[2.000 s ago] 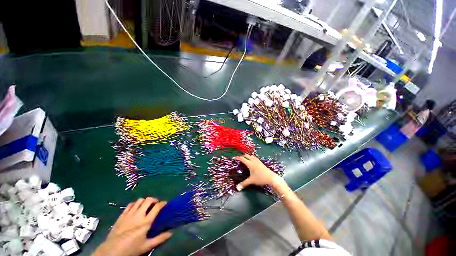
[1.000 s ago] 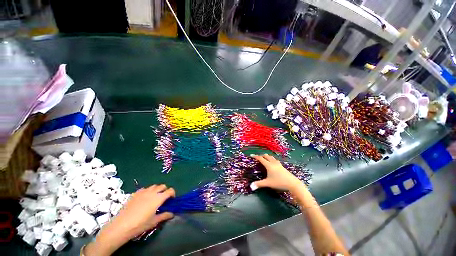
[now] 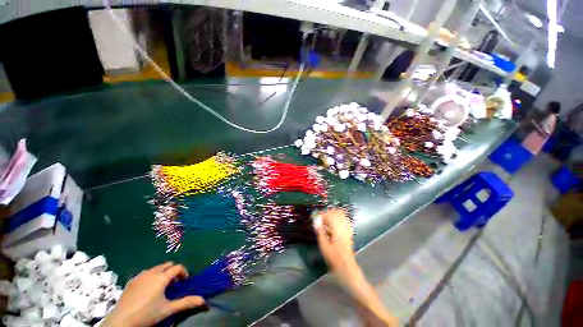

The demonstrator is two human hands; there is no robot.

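My left hand (image 3: pixel 148 295) is low in the view, its thumb and fingers around the left end of the blue wires (image 3: pixel 208 279). My right hand (image 3: pixel 336 237) is at the right part of the black wires (image 3: pixel 295 223). It is blurred, with a small white spot at its fingertips; I cannot tell whether it holds anything. Yellow wires (image 3: pixel 197 175) lie farther back, with teal wires (image 3: pixel 208 212) in front of them. Red wires (image 3: pixel 291 177) lie behind the black ones. White connector housings (image 3: pixel 61 287) are heaped at lower left.
A white box (image 3: pixel 45 214) with a blue band stands behind the housings. Wired harnesses (image 3: pixel 358 144) are piled at right, with an orange-brown pile (image 3: pixel 415 134) and a fan (image 3: pixel 450 110) beyond. A white cable (image 3: pixel 211 116) hangs over the bench. A blue stool (image 3: pixel 476 199) stands on the floor.
The view swung right, then back left. My right hand moved from the middle of the black wires to their right part and its fingers drew closer together. My left hand stays at the blue wires.
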